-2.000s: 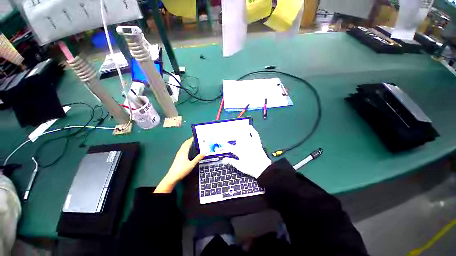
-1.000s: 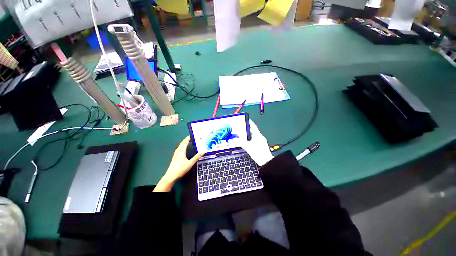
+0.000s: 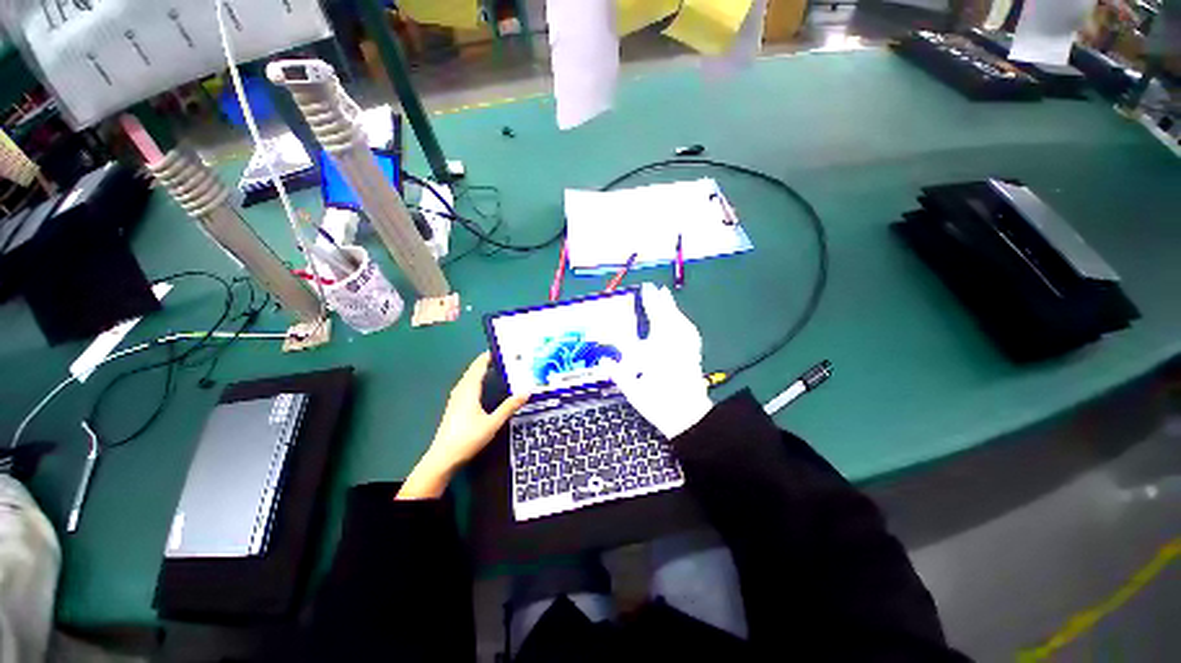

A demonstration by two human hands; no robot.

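Note:
The mini laptop [image 3: 596, 453] stands open in front of me on a black foam pad [image 3: 583, 538]. Its touchscreen [image 3: 563, 347] is lit with a blue swirl on white. My bare left hand [image 3: 459, 421] grips the screen's left edge near the hinge, thumb at the front. My gloved right hand [image 3: 667, 363] is at the screen's right side, over its right edge, with fingers at the lower right of the display. Whether it grips the edge or only touches the glass is unclear.
A closed silver laptop [image 3: 237, 475] lies on a black pad at left. A clipboard [image 3: 648, 227] with pens, a pen cup [image 3: 363, 293] and ribbed posts [image 3: 376, 194] stand behind. A black cable [image 3: 824, 259] and white lead [image 3: 793, 391] lie right, beside stacked black pads [image 3: 1010, 272].
My right hand has moved from over the screen to its right edge, then slightly back onto the display's lower right. The screen now shows the blue swirl wallpaper. My left hand has stayed put.

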